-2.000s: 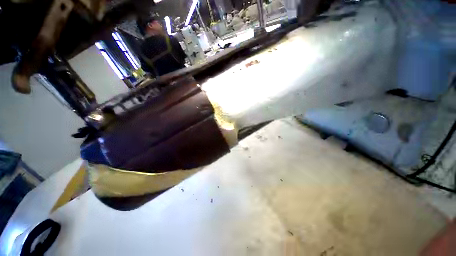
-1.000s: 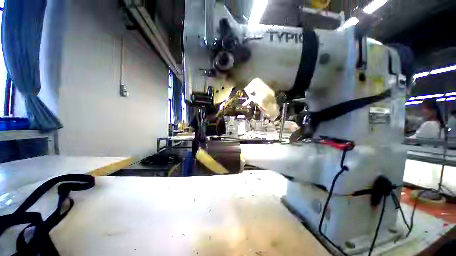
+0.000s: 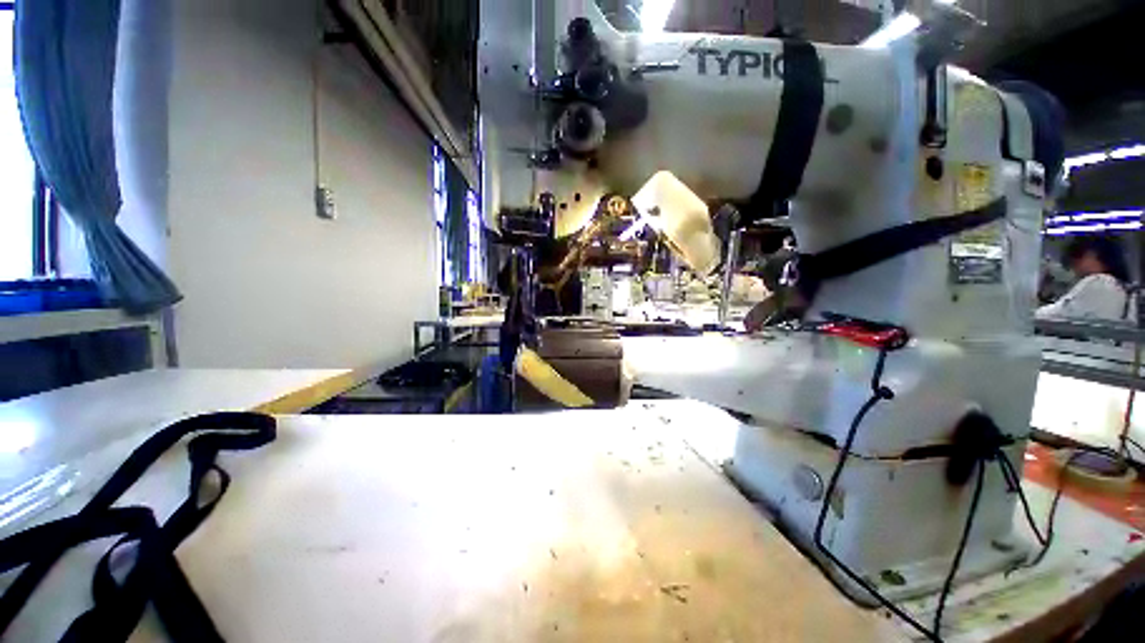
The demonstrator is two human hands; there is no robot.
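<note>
No hand shows in the frame. A large white sewing machine (image 3: 703,119) marked "TYPIC..." stands upright ahead, its column at the right. Its lower arm (image 3: 703,372) ends in a brown cover (image 3: 580,352) with a slanting yellow strip, below the needle area. Round dark tension discs (image 3: 580,127) sit on the head's left face. A black webbing strap (image 3: 161,540) lies in loops on the table at the left. A small red-handled tool (image 3: 864,333) lies on the lower arm.
The stained white worktable (image 3: 465,502) spans the foreground. Black cords (image 3: 839,477) hang beside the column. A pale ring (image 3: 1100,465) lies on an orange surface at right. A person (image 3: 1090,283) is behind at far right. A blue curtain (image 3: 82,151) hangs at left.
The view has swung from a tilted close-up of the lower arm to a level view of the whole machine. Since one second ago it has shifted slightly. The red hand-like edge at lower right is gone.
</note>
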